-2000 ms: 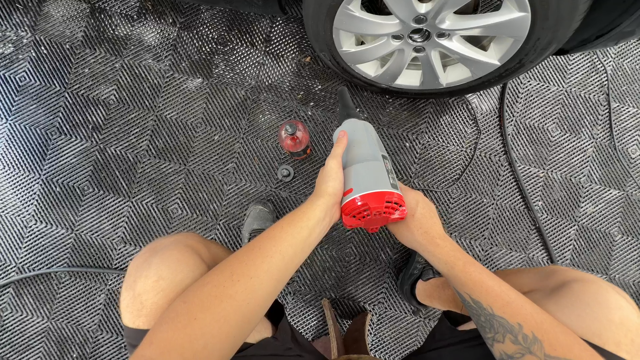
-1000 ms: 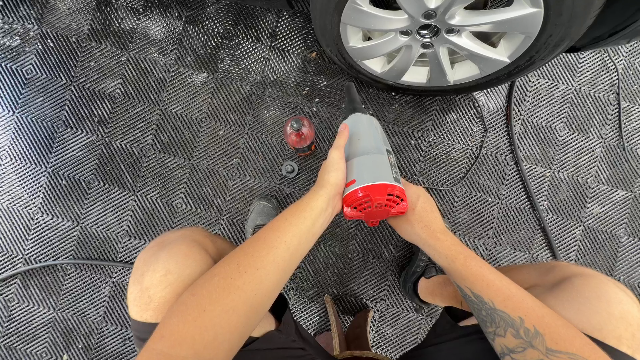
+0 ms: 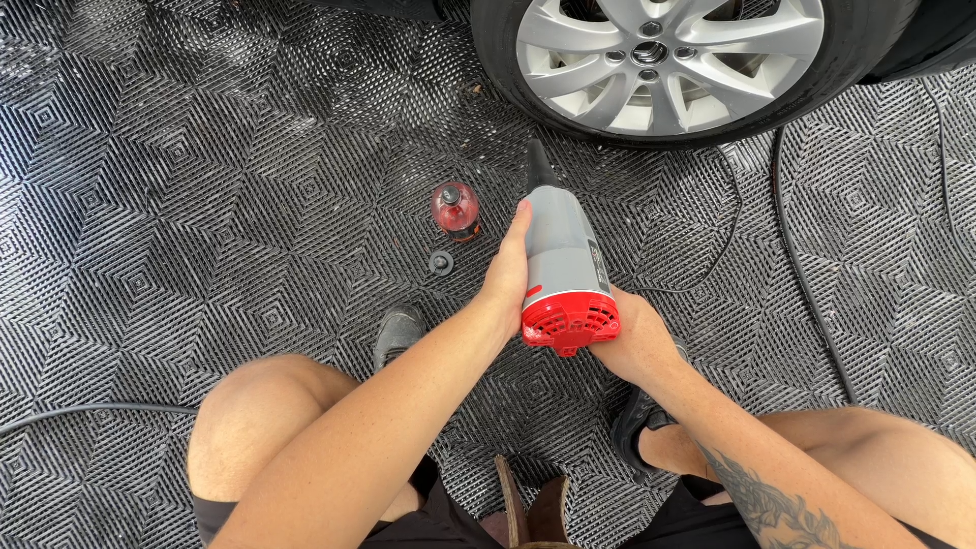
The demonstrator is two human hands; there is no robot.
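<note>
A grey and red handheld blower (image 3: 564, 252) with a black nozzle (image 3: 540, 164) is between my hands, its nozzle pointing up the view toward the lower left of the tyre. My left hand (image 3: 507, 267) lies along the left side of its grey body, thumb extended. My right hand (image 3: 637, 332) is at its right rear, the fingers hidden beneath the red vented end. Left of the blower, a clear bottle of red liquid (image 3: 455, 210) stands on the floor, with a small dark round cap-like piece (image 3: 441, 264) just below it.
A car wheel with a silver alloy rim (image 3: 667, 99) and black tyre (image 3: 610, 137) fills the upper right. Black ribbed floor tiles (image 3: 191, 267) lie below. A thick black hose or cable (image 3: 808, 282) and thinner cables run at the right; another (image 3: 99, 406) lies left. My shoes flank the middle.
The view has shifted slightly. Both hands keep about the same hold on the blower; nothing else has plainly moved.
</note>
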